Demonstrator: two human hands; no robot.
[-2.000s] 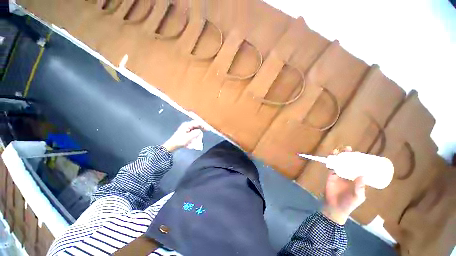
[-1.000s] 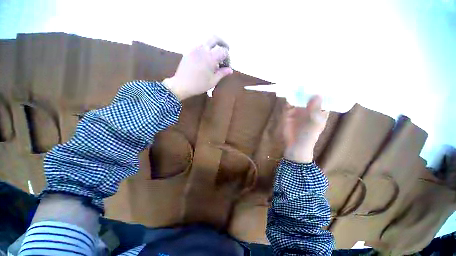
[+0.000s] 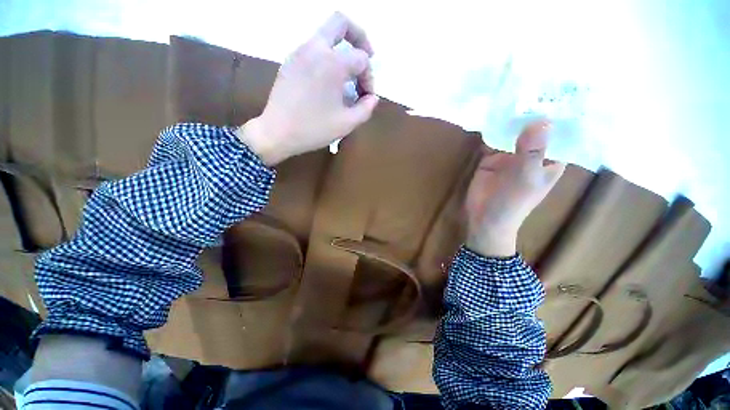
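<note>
Brown tote bags (image 3: 416, 172) lie overlapping in a fanned row in front of me, with curved handles (image 3: 412, 276) on them. My left hand (image 3: 316, 100) is over the far edge of the bags, its fingers curled. A small white scrap (image 3: 334, 146) shows at its lower side; the rest is hidden in the hand. My right hand (image 3: 508, 188) is at the bags' far edge to the right, thumb raised. Faint marks show beyond it in the glare, but no bottle outline is clear, so I cannot tell what it holds.
The white table top (image 3: 448, 48) lies beyond the bags and is overexposed. More bags spread to both sides. A dark object is at the right rim. My dark apron (image 3: 296, 390) is against the near edge.
The view has swung over the bags since two seconds ago, when the right hand clearly held a white bottle. In the last second the right hand has moved slightly right and up.
</note>
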